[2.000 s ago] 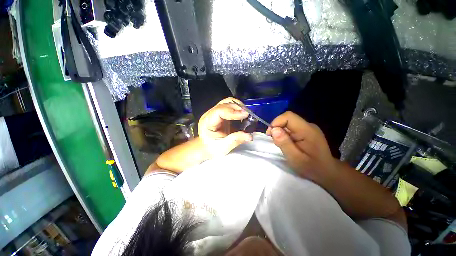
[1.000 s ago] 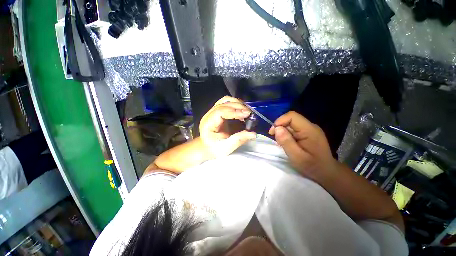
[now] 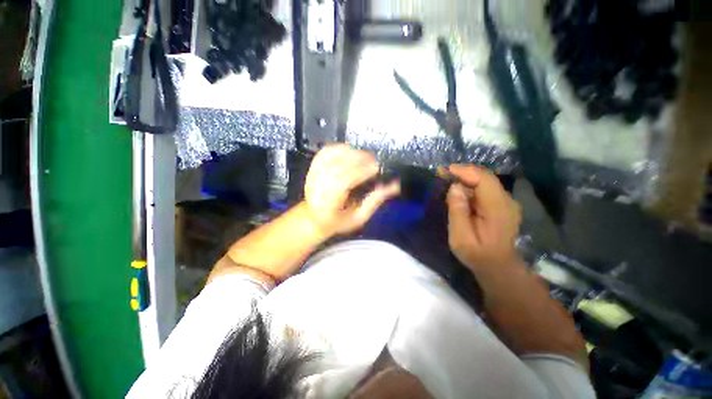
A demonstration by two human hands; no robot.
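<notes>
My left hand [image 3: 339, 187] is over the lap, thumb and fingers pinched around a small dark fitting [image 3: 384, 181], blurred against the dark background. My right hand [image 3: 482, 214] is to its right, thumb and fingertips closed on the thin rod [image 3: 446, 174], of which only a blurred bit shows at the fingertips. The hands are apart. A long black lock panel [image 3: 322, 97] lies on the bench beyond my left hand, with a short black handle [image 3: 386, 31] sticking out to its right.
Pliers [image 3: 449, 117] and a dark green electric screwdriver [image 3: 531, 117] lie on the bubble-wrapped bench. Black parts are heaped left [image 3: 242, 35] and right [image 3: 617, 58]. Black frames [image 3: 150, 86] lie at the bench's left end. A yellow-and-blue-green tool [image 3: 139, 286] lies beside the green conveyor [image 3: 86, 234].
The view has shifted, showing more of the bench, the handle and the right heap. Both hands are nearer the bench edge and farther apart. The rod no longer visibly spans between them.
</notes>
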